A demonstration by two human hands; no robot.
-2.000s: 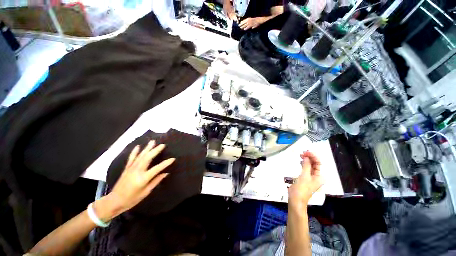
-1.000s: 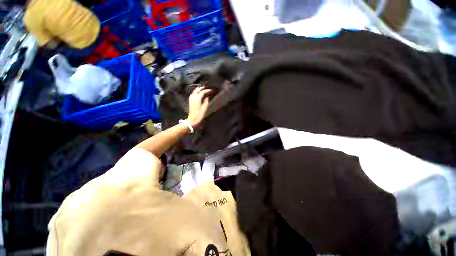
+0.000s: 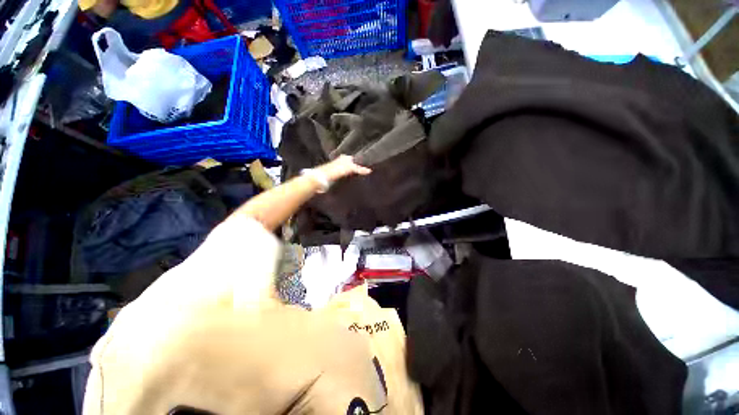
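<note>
My left hand (image 3: 342, 168), with a white band at the wrist, reaches out to a heap of dark brown cut pieces (image 3: 377, 190), low and left of the table. Its fingers are bent against the cloth; whether they pinch a piece is not clear. A lighter folded edge lies just beyond the fingers. A wide dark brown panel (image 3: 583, 138) spreads over the white table (image 3: 539, 241). Another brown piece (image 3: 559, 332) lies nearer me and hangs over the table's front edge. My right hand is out of the picture.
A blue crate (image 3: 194, 138) holding a white plastic bag (image 3: 158, 81) stands on the floor at upper left. Another blue crate (image 3: 348, 28) is behind the heap. Dark cloth (image 3: 146, 223) lies low at left. A machine part (image 3: 717, 389) shows at lower right.
The view has swung left from the overlock machine to the floor heap. My left hand has gone from the piece on the table to the heap. My right hand has left the picture.
</note>
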